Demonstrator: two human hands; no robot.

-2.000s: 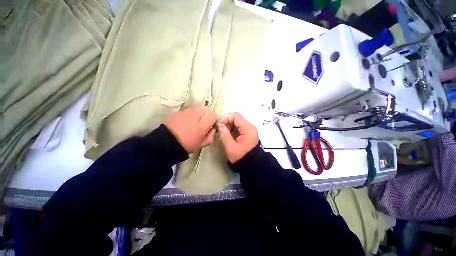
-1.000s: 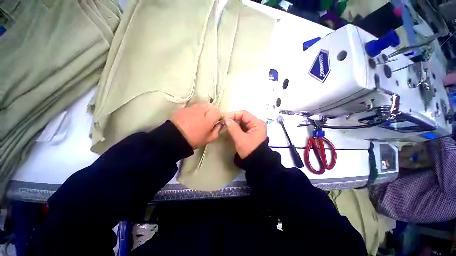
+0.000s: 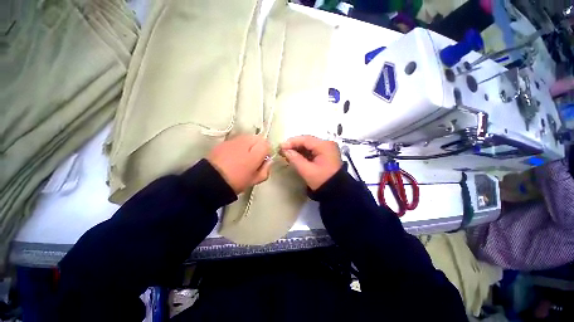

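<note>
Pale khaki trouser panels (image 3: 182, 69) lie on the white table, with a corded line along their narrow edges. My left hand (image 3: 240, 162) is closed on the narrow fly piece (image 3: 252, 217), whose toothed line shows below the hand. My right hand (image 3: 313, 160) is just right of it, thumb and forefinger pinched together at the cloth edge near the left fingertips. A tiny light spot shows between the hands. Whether the right fingers hold a slider or the cloth edge is too small to tell.
A thick folded khaki pile (image 3: 60, 88) lies at left. The white sewing machine (image 3: 409, 88) stands at right. Red-handled scissors (image 3: 399, 190) and a slim dark tool (image 3: 354, 165) lie before it. A control panel (image 3: 483, 192) is at the table edge. A person's checked sleeve (image 3: 535, 220) shows at far right.
My right hand has drawn slightly right, away from my left hand, and its forearm now covers the dark tool's lower end. My left hand keeps its hold. The whole view has shifted slightly.
</note>
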